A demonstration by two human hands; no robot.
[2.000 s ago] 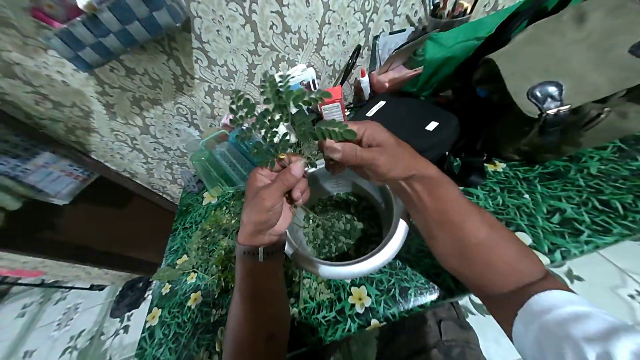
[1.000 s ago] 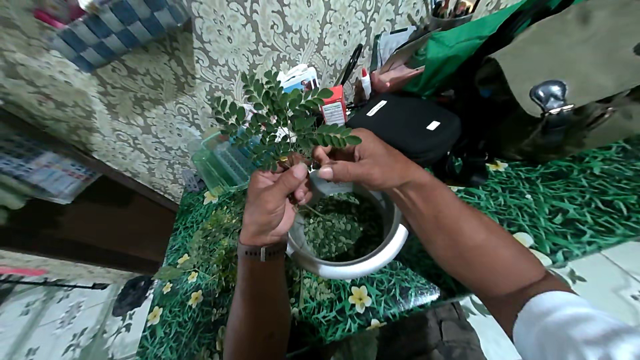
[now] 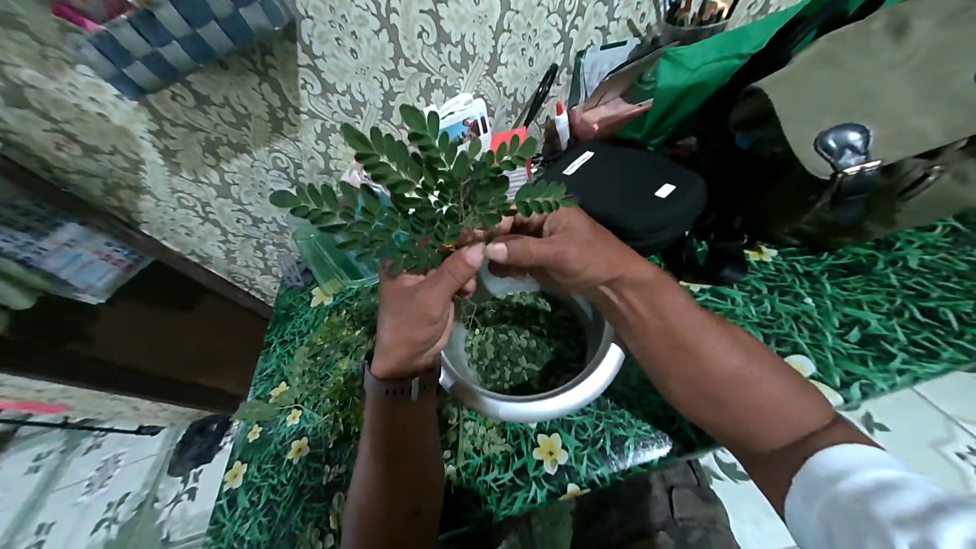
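My left hand (image 3: 423, 309) grips the stems of a leafy green sprig (image 3: 427, 191) between thumb and fingers. Close against it, my right hand (image 3: 560, 248) pinches the base of the same sprig, the two thumb tips nearly touching. The sprig's small oval leaves fan out above both hands. Below them stands a round white pot (image 3: 534, 408) with a thick rim. Small green leaves (image 3: 507, 354) lie inside it, and its far side is partly hidden by my hands. More leafy stems (image 3: 328, 358) lie on the table left of the pot.
A grass-and-flower patterned cover (image 3: 808, 305) lies on the table. Behind the pot are a green translucent container (image 3: 332, 255), a black zipped case (image 3: 625, 191), a marker (image 3: 562, 126) and a cup of pens (image 3: 694, 27). An olive bag (image 3: 877, 84) with a buckle stands at the right.
The sprig's leaves have shifted and spread further to the left since the earliest frame. Both hands have stayed at about the same place above the pot.
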